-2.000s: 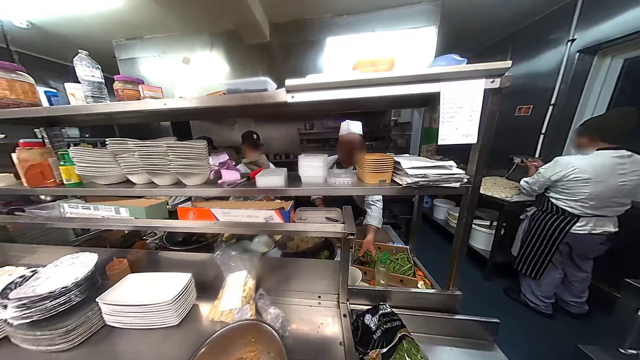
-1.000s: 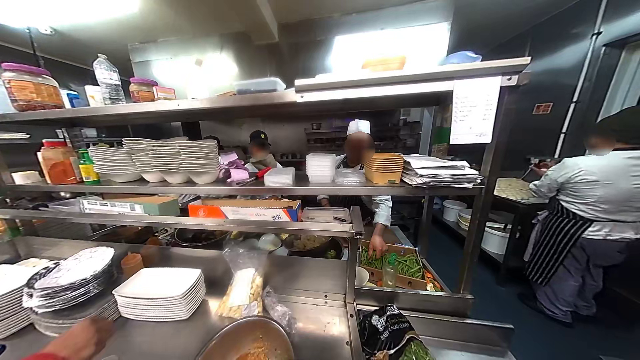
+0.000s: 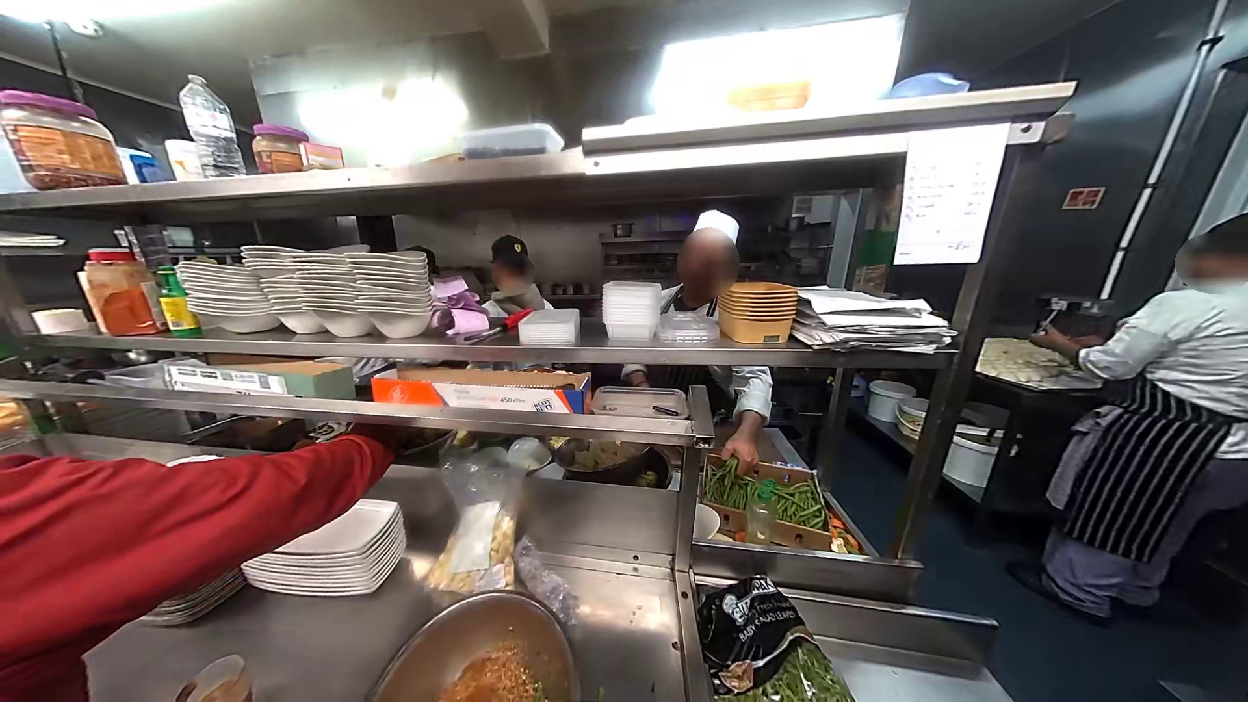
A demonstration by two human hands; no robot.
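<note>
My left arm in a red sleeve [image 3: 214, 507] reaches in from the left edge, over stacked white square plates [image 3: 331, 546]. Its cuff passes behind the lower shelf rail, near dark pans, so the left hand is hidden, and so is anything it may hold. My right hand is out of view. At the bottom centre a metal bowl [image 3: 419, 643] holds orange-brown food. Behind it stands a clear plastic bag of pale pieces [image 3: 483, 536]. A clear cup [image 3: 219, 681] is at the bottom left, and a black bag of salad leaves [image 3: 751, 634] lies right of the bowl.
A steel shelf [image 3: 487, 349] holds stacked white dishes [image 3: 390, 292], plastic tubs [image 3: 631, 310] and papers [image 3: 868, 320]. Across it, a co-worker's hand [image 3: 743, 447] touches green beans [image 3: 795, 505] in a box. Another person in a striped apron [image 3: 1141, 468] stands at the right.
The red-sleeved left arm, out of view two seconds ago, showed its hand at the lower left one second ago. Now it extends up and forward behind the shelf rail.
</note>
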